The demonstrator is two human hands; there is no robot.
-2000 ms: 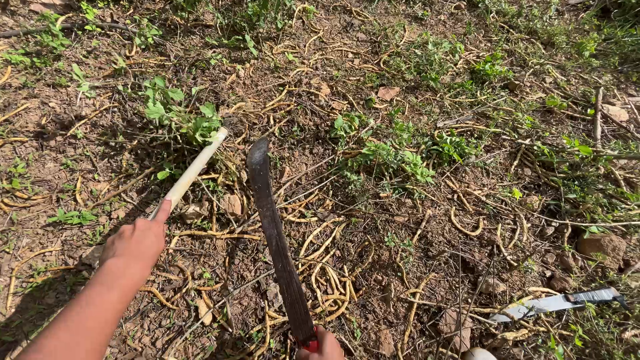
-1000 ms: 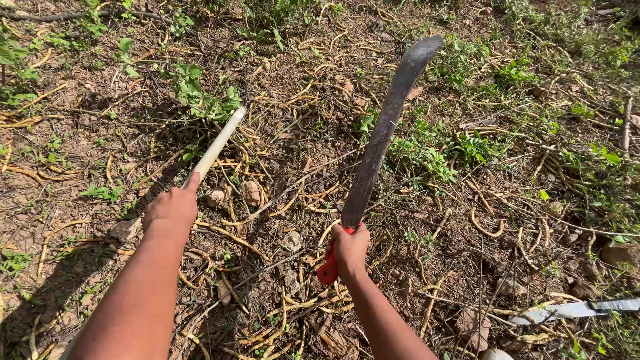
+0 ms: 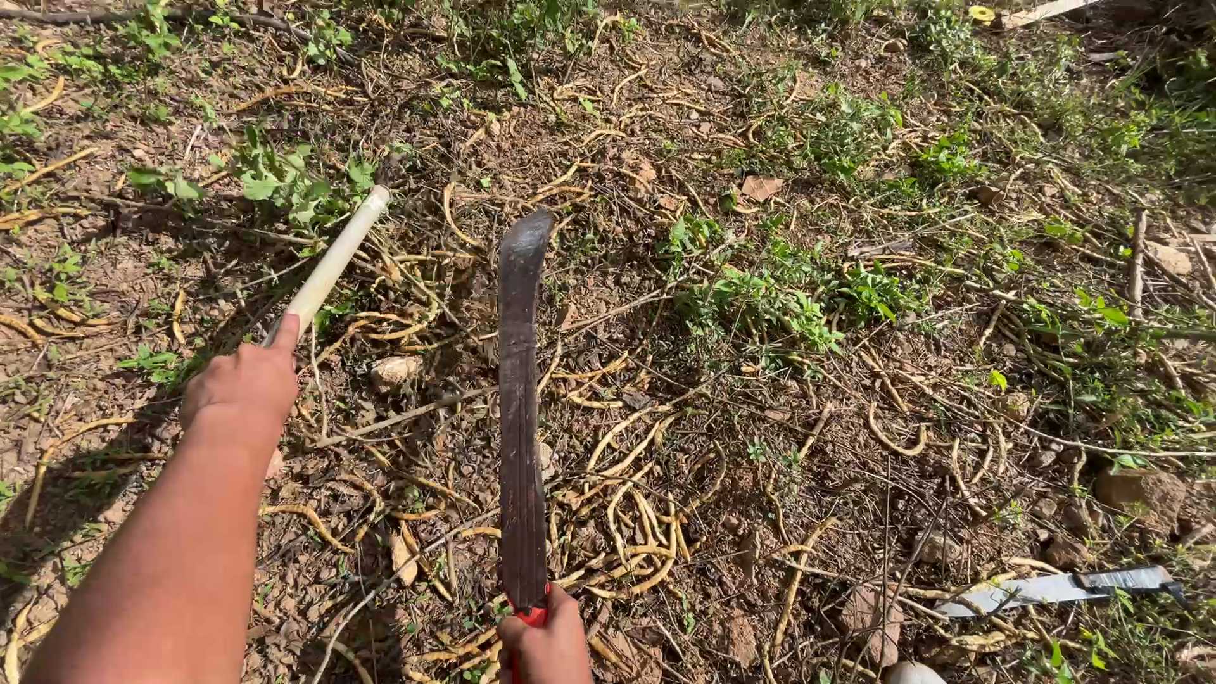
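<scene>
My left hand is closed around the lower end of a pale, smooth stick, which points up and to the right over the ground. In my right hand, at the bottom centre, is the red handle of a machete. Its long dark blade stands nearly straight up in view, with the curved tip at the top. Blade and stick are apart. Most of the red handle is hidden by my fingers.
Curled yellowish peel-like strips litter the soil among weeds, twigs and stones. A knife with a shiny blade lies at lower right, near a large stone. Another stone lies left of the knife.
The machete swung up and to the right one second ago, my right forearm in view; now its blade is back lower and nearer the stick. My left hand keeps hold of the stick.
</scene>
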